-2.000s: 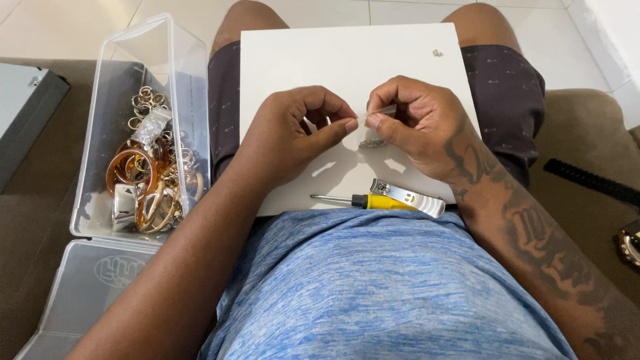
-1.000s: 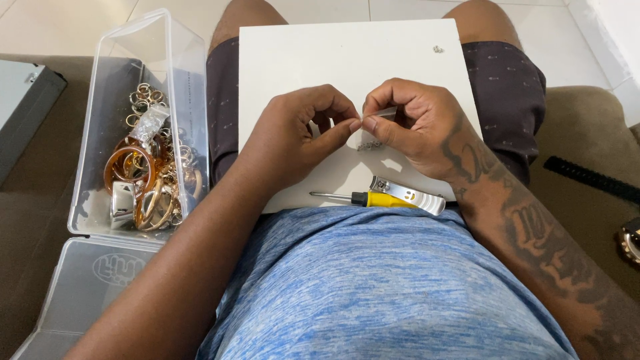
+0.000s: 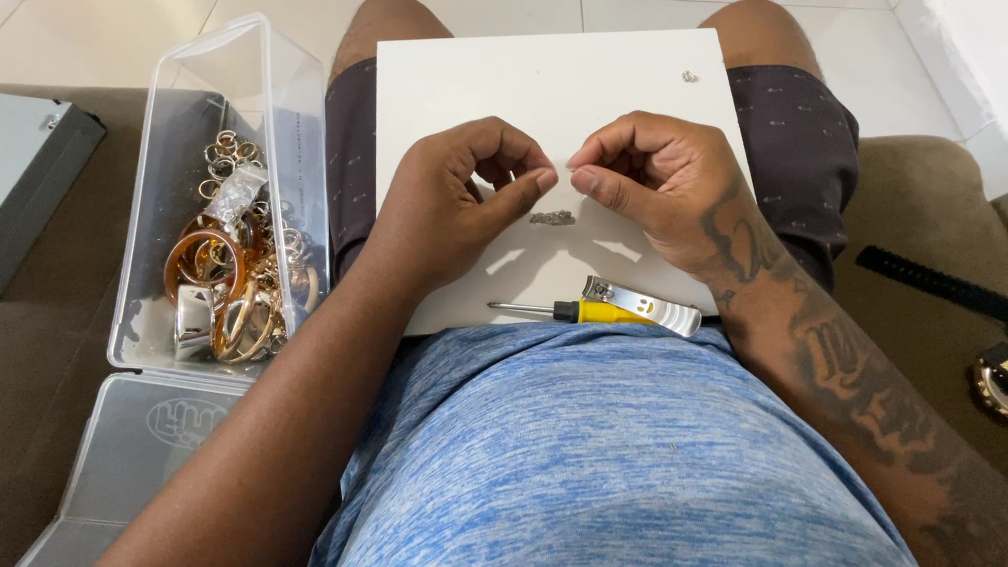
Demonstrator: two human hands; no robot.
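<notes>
My left hand (image 3: pixel 488 189) hovers over a white board (image 3: pixel 449 79), thumb and fingertips pinched together; whether something tiny is between them cannot be told. Facing it across a narrow gap, my right hand (image 3: pixel 654 169) pinches a very small pale thing at its thumb and fingertip. Below the fingertips, a little heap of silver metal pieces, perhaps chain (image 3: pixel 553 218), lies on the board. Nearer my body are a yellow-handled screwdriver (image 3: pixel 602 312), pointing left, and a silver nail clipper (image 3: pixel 650 305) resting across its handle. A tiny cluster of silver pieces (image 3: pixel 690 76) sits at the board's far right corner.
A clear plastic box (image 3: pixel 130 315) at the left holds rings, bangles and a small clear bag; its lid (image 3: pixel 118 441) hangs toward me. A grey box-like object (image 3: pixel 39 165) stands at far left. On the brown seat at right lie a black strap (image 3: pixel 929 279) and a watch-like object (image 3: pixel 991 382).
My hands have moved apart from nearly touching fingertips, leaving a narrow gap. The silver heap below them is more visible.
</notes>
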